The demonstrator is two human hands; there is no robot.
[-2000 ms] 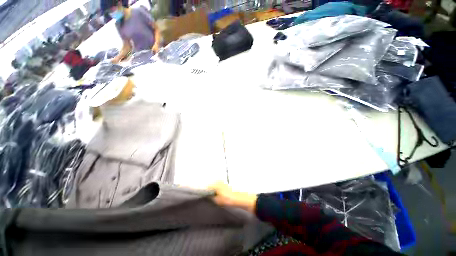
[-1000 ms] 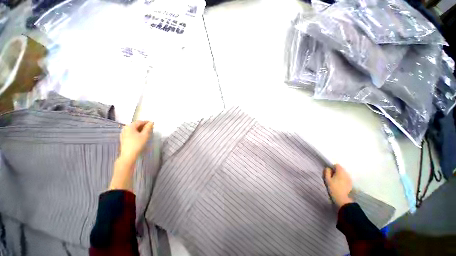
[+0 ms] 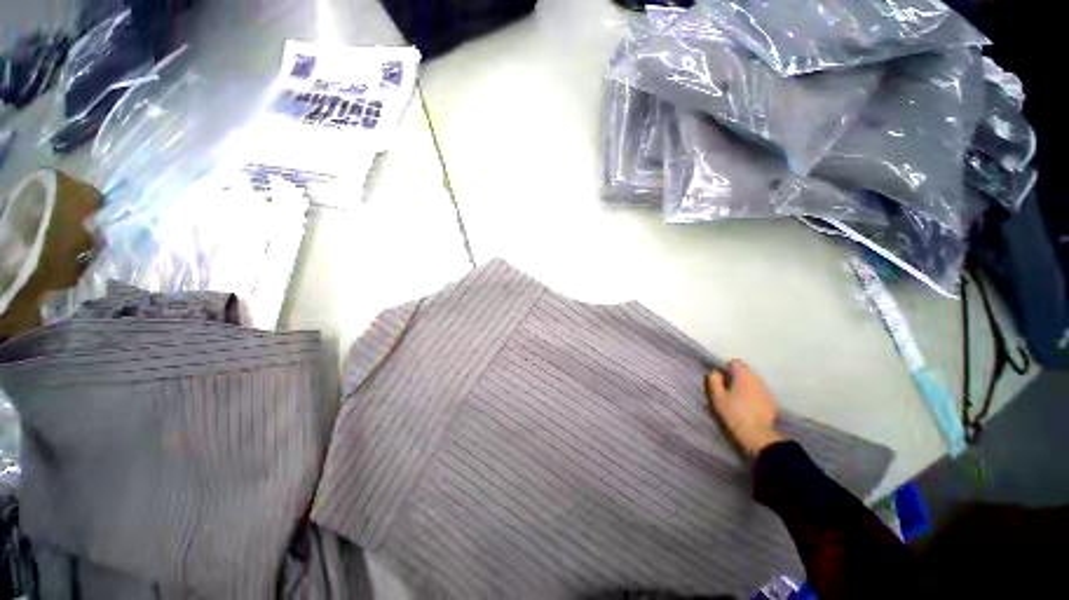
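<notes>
A grey knit top with thin dark stripes lies spread on the white table in front of me. Its lower part is cut off by the bottom edge. My right hand grips the top's right edge, fingers curled over a fold. My left hand is not in view. A pile of unpacked grey striped garments lies at the left, close beside the spread top.
Packed garments are heaped at the back right. An empty polybag stack lies back left, near a packing tape roll. A black hanger and a light-blue and white strip lie at the right edge.
The garment came from the left and was spread in front of me. Since one second ago, my left hand has left the picture; my right hand still holds the same edge.
</notes>
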